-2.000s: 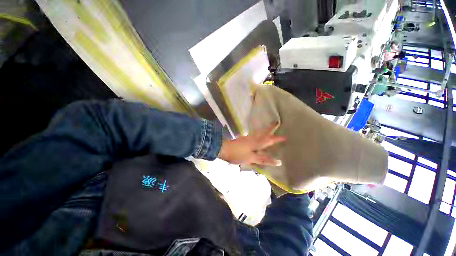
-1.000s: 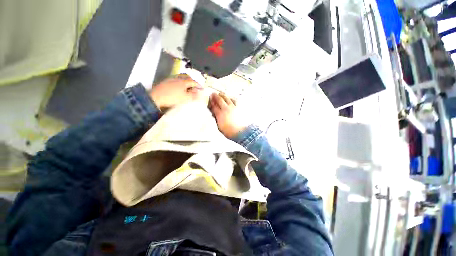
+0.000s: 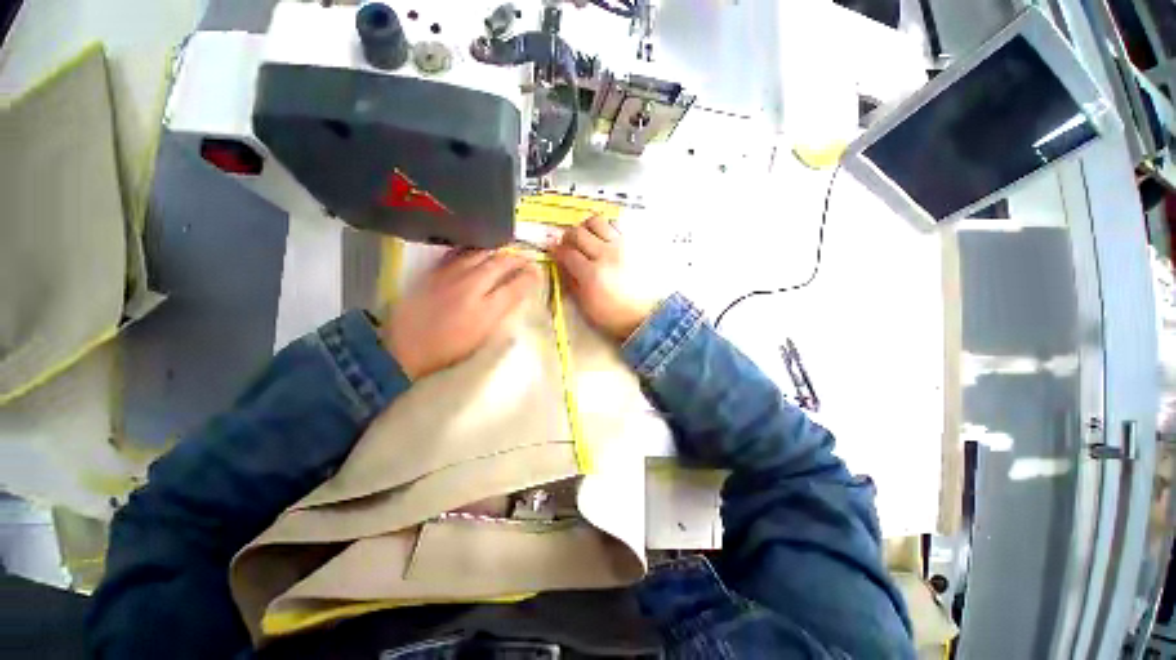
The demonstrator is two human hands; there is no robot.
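Note:
A beige sewn cover piece (image 3: 451,426) lies from the machine head down to my lap, its opening folded towards me. A yellow binding tape (image 3: 565,368) runs down it. My left hand (image 3: 451,310) lies on the piece, fingertips partly hidden beside the machine head. My right hand (image 3: 600,277) presses the piece's upper right edge by the tape, fingers bent. Both hands are on the piece at the yellow clamp frame (image 3: 568,210). The dark grey machine head (image 3: 393,148) with a red logo is just above my left hand.
Stacked cover pieces (image 3: 65,219) with yellow edges lie at the left. A control screen (image 3: 980,123) stands at the upper right, with a thin cable (image 3: 819,245) curving from it. Thread snips (image 3: 800,374) lie on the white table right of my right sleeve. A yellow disc (image 3: 819,154) is near the screen.
The piece has gone from raised beside the head to lying flat under both hands. Since the last earlier frame it is straightened, its yellow tape now showing lengthwise. The view has shifted.

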